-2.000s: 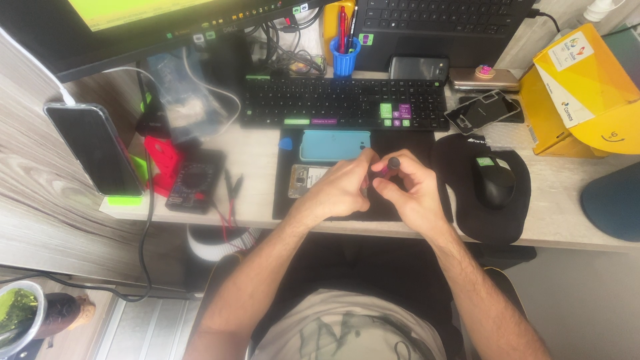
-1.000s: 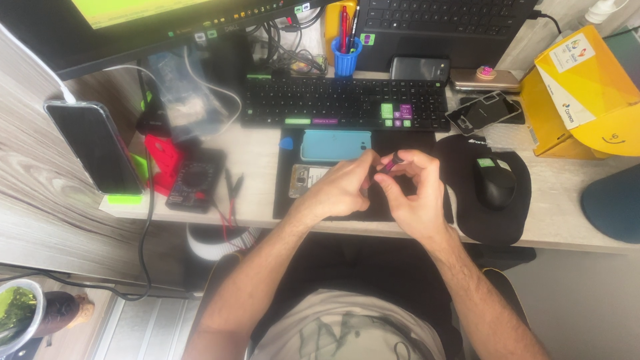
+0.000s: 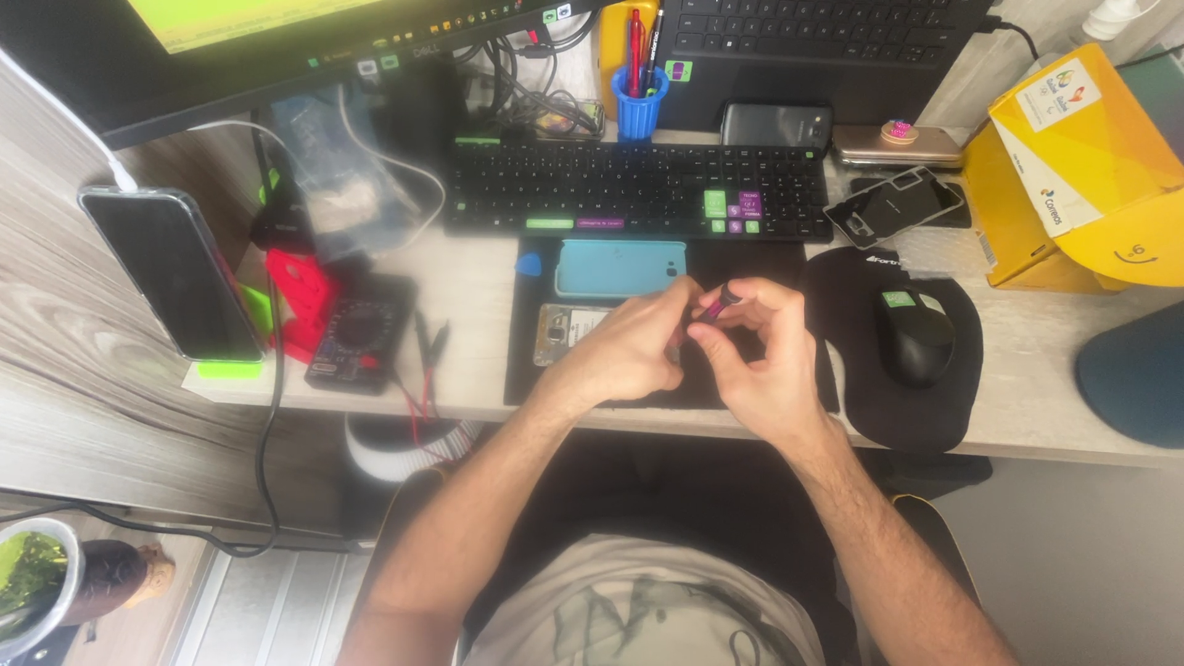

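Observation:
My right hand (image 3: 768, 351) pinches a small dark tool with a purple shaft, perhaps a screwdriver (image 3: 717, 303), between thumb and fingers. Close against its lower end is my left hand (image 3: 638, 347), with curled fingers; what they enclose is mostly hidden. Both hands are above a black mat (image 3: 740, 264). On that mat lie a light blue phone case (image 3: 620, 268), a blue pick (image 3: 528, 265) and an opened phone body (image 3: 557, 333), which my left hand and forearm partly cover.
Behind the mat lies a black keyboard (image 3: 629, 185). A computer mouse (image 3: 916, 338) is at the right, near a phone back cover (image 3: 893, 205) and a yellow box (image 3: 1064, 166). To the left are a multimeter (image 3: 361, 331) with probes and an upright phone (image 3: 171, 273). The desk's front edge (image 3: 1036, 451) runs below.
The tool in my right hand has changed its tilt, and my right fingers have shifted around it. My left hand has stayed nearly in place.

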